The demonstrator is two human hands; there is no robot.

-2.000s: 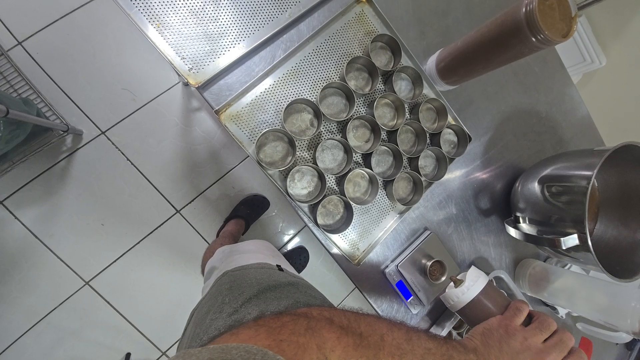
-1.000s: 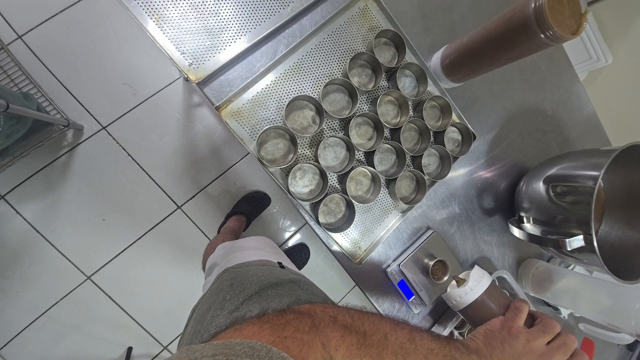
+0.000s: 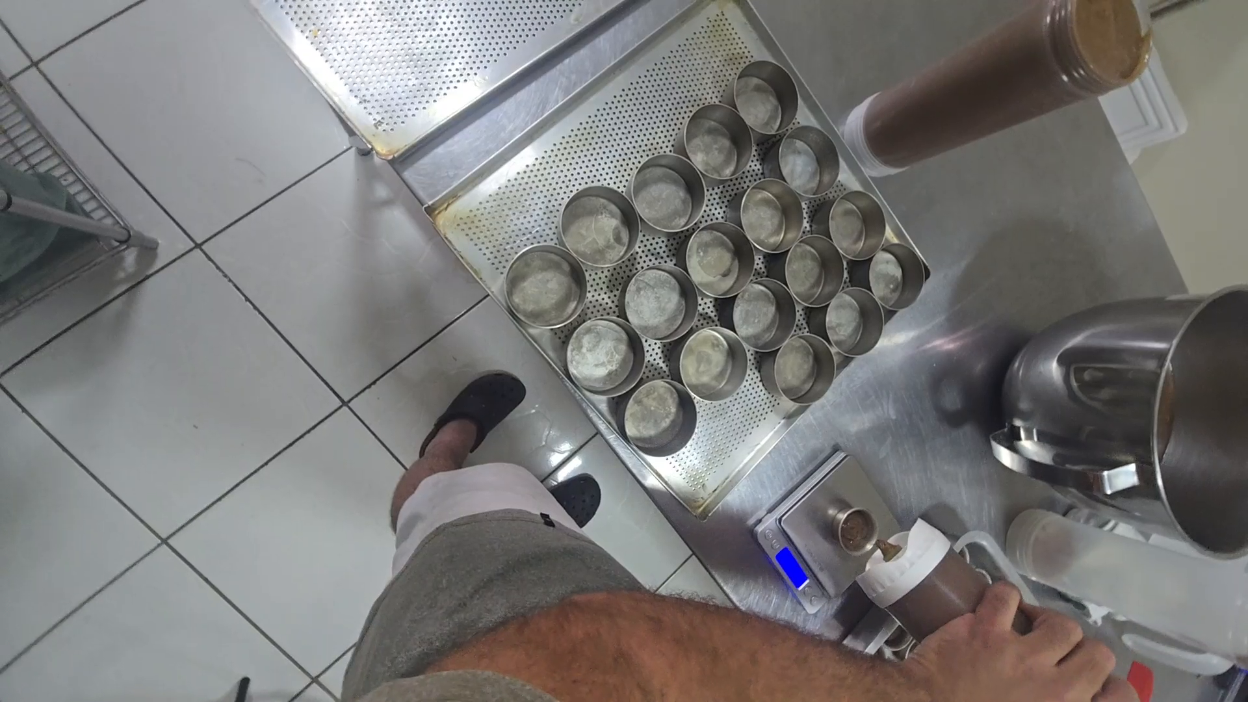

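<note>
My left hand [image 3: 1024, 643] is closed around a clear bottle [image 3: 936, 595] of brown mixture with a white collar. Its brown-smeared tip points left, beside a small metal cup [image 3: 855, 530] holding brown matter. The cup stands on the steel plate of a digital scale [image 3: 829, 531] with a lit blue display. A white piece, perhaps paper, shows at the collar. Part of the bottle is behind my fingers. My right hand is not visible. Farther up, several metal ring moulds [image 3: 715, 361] stand in rows on a perforated metal tray [image 3: 512, 200].
A second perforated tray [image 3: 429, 58] adjoins at the top left. On the steel table [image 3: 1033, 234] are a tall clear container of brown mixture [image 3: 975, 83], a steel mixing bowl [image 3: 1092, 380] with a handle and a translucent container [image 3: 1121, 580]. A wire rack [image 3: 49, 156] stands at far left.
</note>
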